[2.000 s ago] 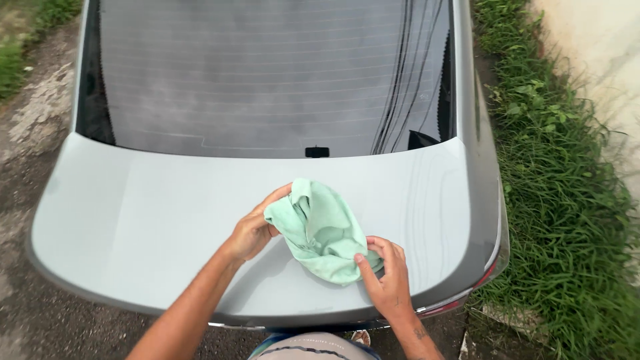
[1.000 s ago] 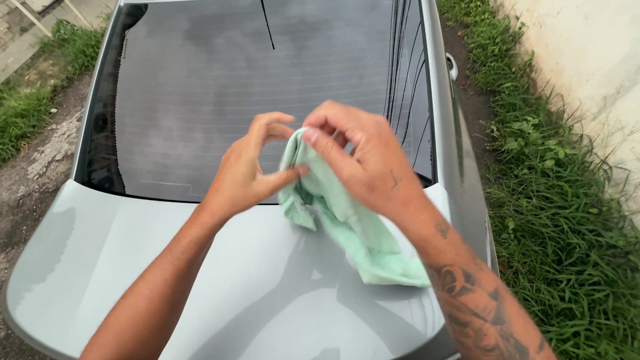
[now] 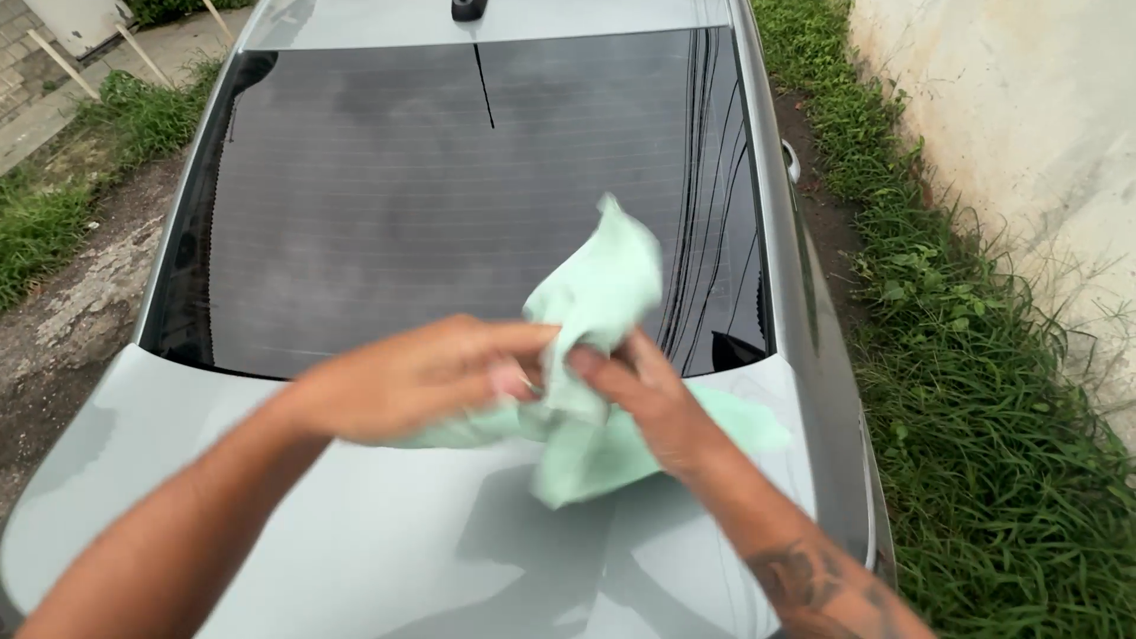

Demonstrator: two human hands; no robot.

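A mint-green cloth (image 3: 603, 284), bunched in the middle and blurred by motion, hangs in the air above the trunk lid (image 3: 399, 532) of a silver car. My right hand (image 3: 635, 382) grips its gathered middle, thumb on top. My left hand (image 3: 444, 377) is at the cloth's left side, its fingers stretched toward the bunch; blur hides whether they pinch it. One part of the cloth points up in front of the rear window (image 3: 444, 204), while other parts spread out low to both sides, behind my hands.
Beyond the window, a black antenna base (image 3: 468, 9) stands on the car's roof. Grass (image 3: 976, 444) and a pale wall (image 3: 1029, 160) run along the right side. At left lie a rough paved strip (image 3: 106, 293), more grass and some thin posts.
The cloth, earlier a rounded bundle between both hands, is now partly spread out, with one part upward. My right hand has moved down from the cloth's top edge. The view has tilted up along the car.
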